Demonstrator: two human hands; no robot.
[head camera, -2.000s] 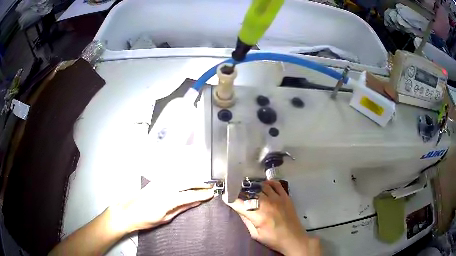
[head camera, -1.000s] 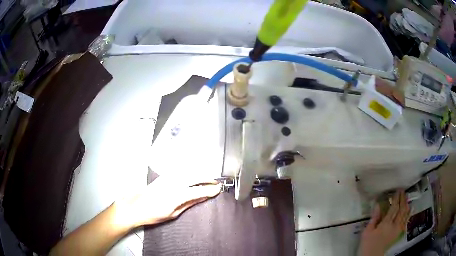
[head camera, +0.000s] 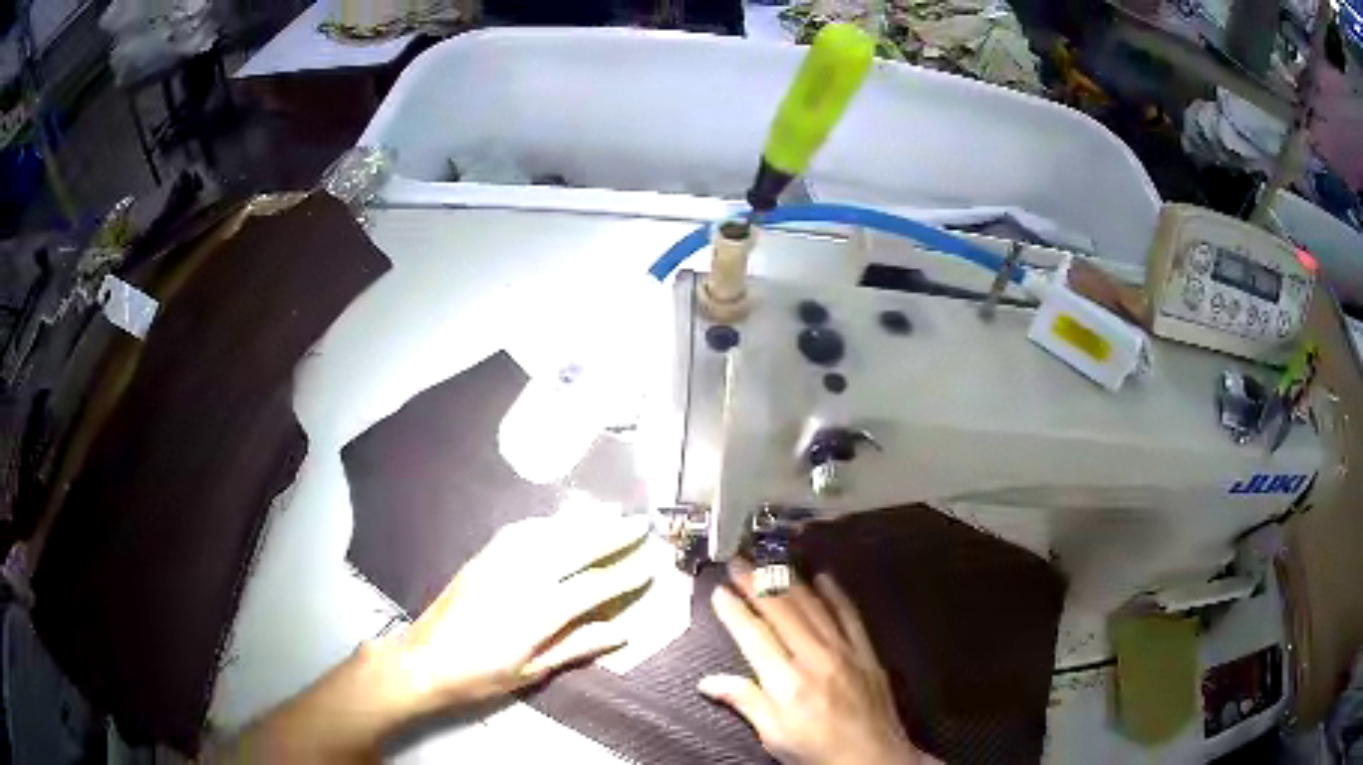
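Note:
A dark brown fabric panel (head camera: 957, 628) lies under the white sewing machine (head camera: 957, 419) and to both sides of its needle area. A pale straight-edged piece (head camera: 658, 620) lies on the panel beside my left hand. The presser foot area (head camera: 691, 546) is between my hands, and its details are too small to tell. My left hand (head camera: 523, 598) lies flat at the left of the foot, washed out by glare, fingers slightly apart. My right hand (head camera: 807, 665) lies on the panel at the right, fingers spread. More dark fabric (head camera: 434, 463) lies behind my left hand.
Brown panels (head camera: 165, 448) are stacked along the left edge. The white lamp head (head camera: 561, 426) stands left of the machine head. A yellow-green screwdriver (head camera: 819, 112) stands above it. A white tub (head camera: 523, 112) is behind. A control panel (head camera: 1233, 284) and an olive pad (head camera: 1156, 677) are at the right.
My right hand has come back from the machine bed's right end onto the fabric. The panel has turned and now spreads further left and right. A pale piece now shows beside my left hand.

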